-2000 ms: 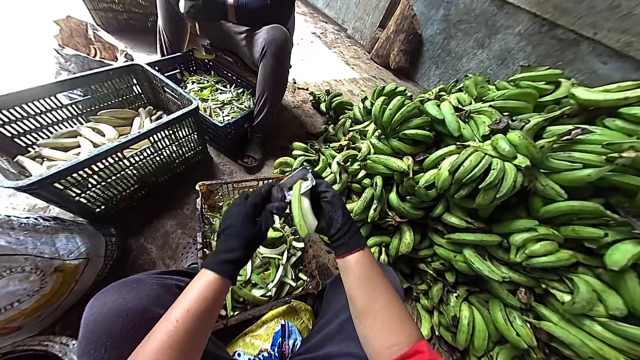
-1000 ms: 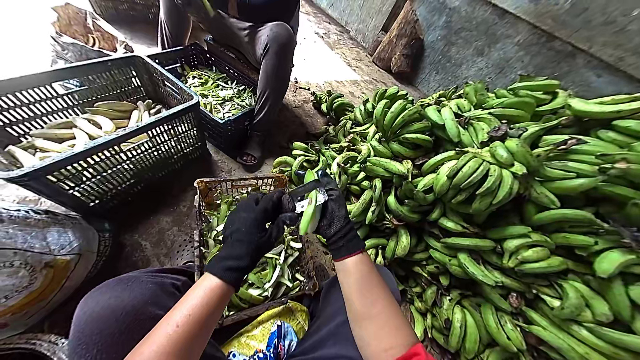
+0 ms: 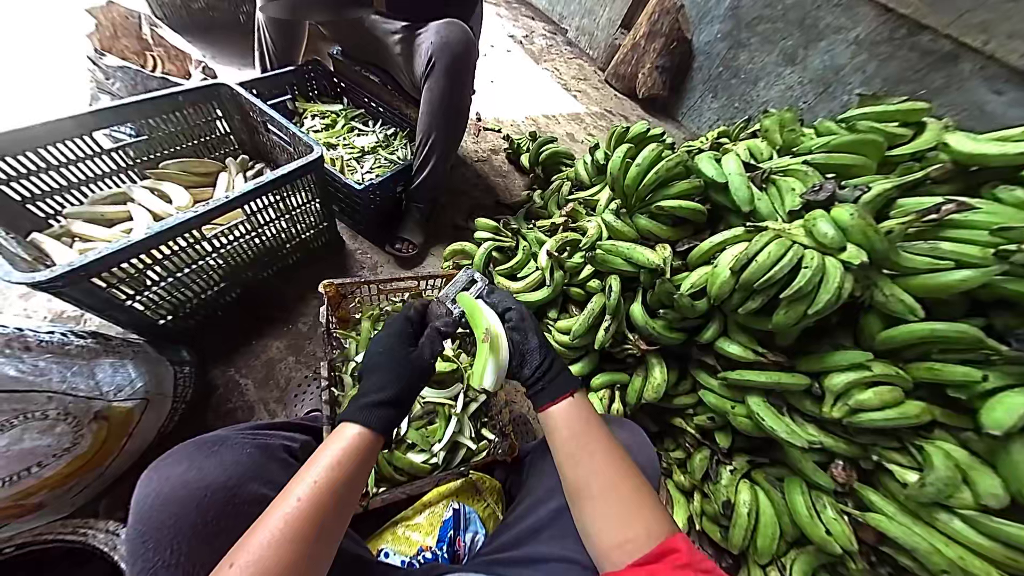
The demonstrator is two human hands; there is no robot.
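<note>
My left hand (image 3: 400, 364), in a black glove, grips a peeler with a metal head (image 3: 464, 290). The peeler's head lies against the upper end of a partly peeled green plantain (image 3: 486, 344). Pale flesh shows along the plantain's right side and lower end, with green peel at the top. My right hand (image 3: 524, 344), also gloved in black, holds the plantain from the right; some of its fingers are hidden behind the fruit. Below both hands, a brown plastic crate (image 3: 326, 352) between my legs holds green and white peel strips (image 3: 436, 432).
Unpeeled green plantain bunches (image 3: 784, 272) are heaped at right. A dark crate (image 3: 216, 248) with peeled plantains (image 3: 172, 192) stands at left. Behind it, another crate (image 3: 360, 192) holds peelings beside a seated person's leg (image 3: 444, 104). A sack (image 3: 72, 416) stands at lower left.
The plantain shows its side and pale flesh more broadly than a second ago, and it has turned in my right hand. Both hands stay close together over the peelings crate.
</note>
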